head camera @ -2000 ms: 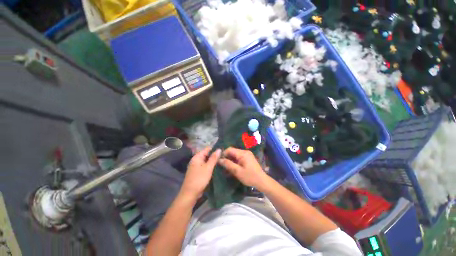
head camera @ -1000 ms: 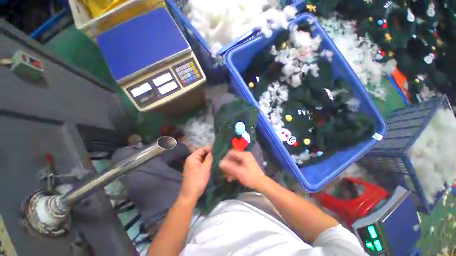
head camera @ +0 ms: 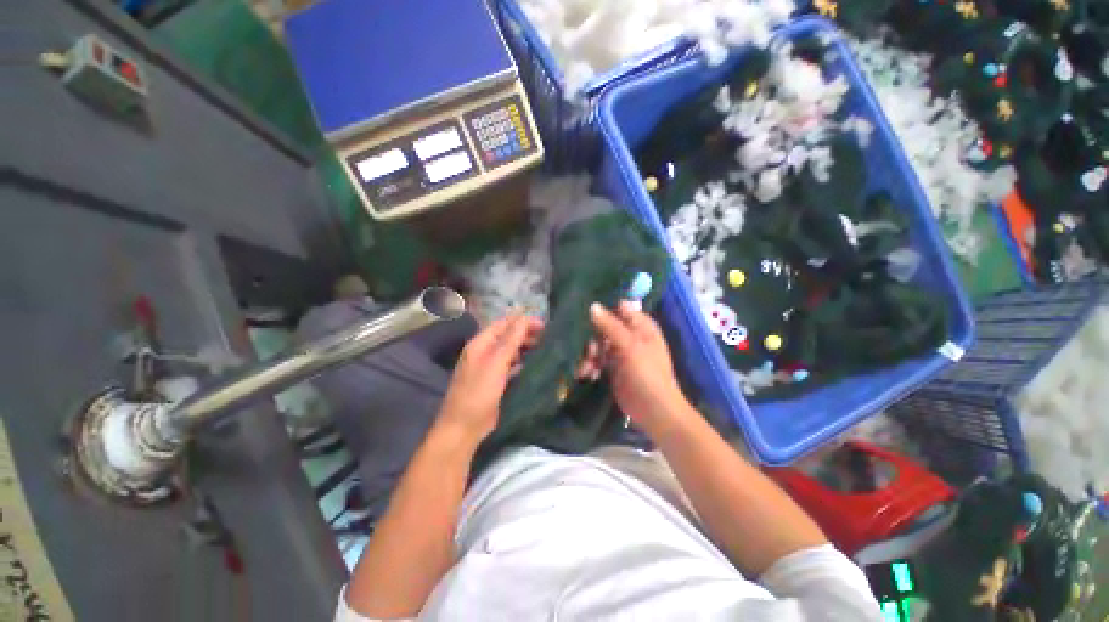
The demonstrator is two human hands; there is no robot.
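A limp dark green plush wreath cover (head camera: 572, 292) lies over my lap, with a light-blue pompom near its right edge. My left hand (head camera: 496, 352) is at the cover's left edge, its fingertips on the fabric. My right hand (head camera: 626, 344) is on the right part of the cover, fingers bent against it beneath the pompom. The red patch seen before is hidden. The shiny metal nozzle (head camera: 328, 358) points up from the left, its open end bare, left of my left hand.
A blue tub (head camera: 681, 273) of green covers and white tufts stands at my right. A scale (head camera: 444, 158) is ahead. Grey machine (head camera: 110, 267) is left. Red stool (head camera: 870, 492), mesh crate (head camera: 1015, 352) and a dark green wreath (head camera: 1015, 547) are right.
The view has shifted. The cover has been turned or folded between my hands, so its red patch no longer shows. A dark green wreath now shows at the lower right, over the second scale.
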